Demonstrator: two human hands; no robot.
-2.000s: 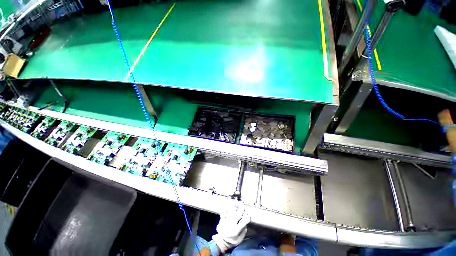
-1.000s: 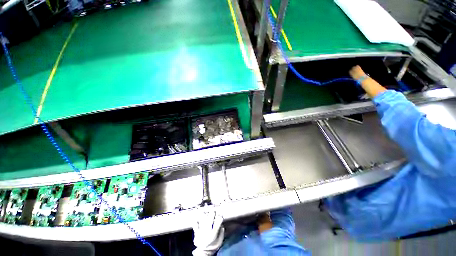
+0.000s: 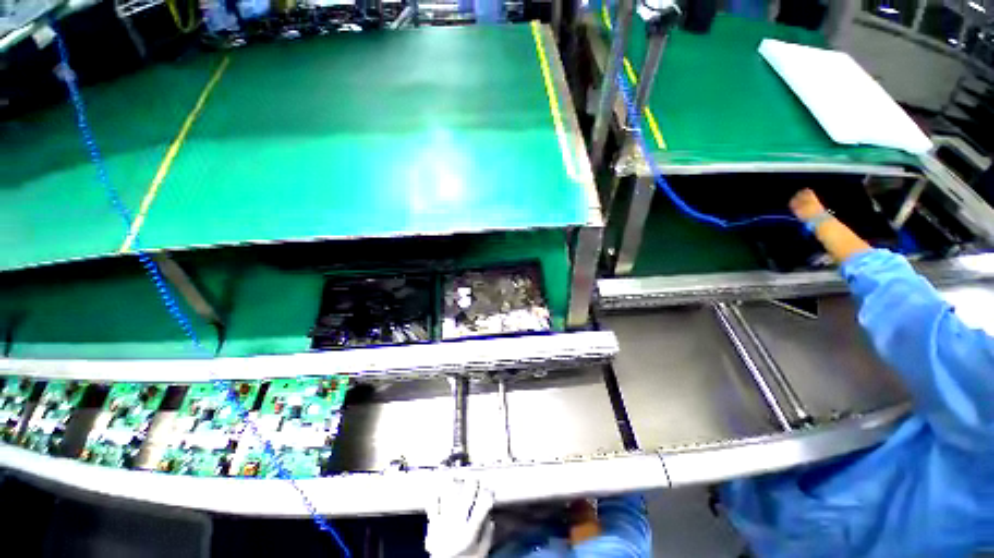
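Observation:
My left hand [image 3: 459,519], in a white glove, rests on the near conveyor rail [image 3: 360,494] at the bottom centre. Nothing shows in it. Of my right arm, only a patch of bare skin and a blue sleeve show just below the rail; the right hand itself cannot be made out. Green circuit boards [image 3: 292,423] lie in a row between the rails, left of my left hand. A blue coiled cord [image 3: 164,286] hangs across the view in front of the boards.
A dark-parts tray [image 3: 376,310] and a light-parts tray [image 3: 494,300] sit under the green bench [image 3: 327,142]. A cross shaft [image 3: 460,420] spans the line. At right, another person's arm [image 3: 899,305] reaches under the second bench, a blue cord at the wrist. A white panel [image 3: 845,96] lies above.
The view has turned right, so the other person's arm and body now show more fully and fewer boards are in view. My left hand stays on the rail.

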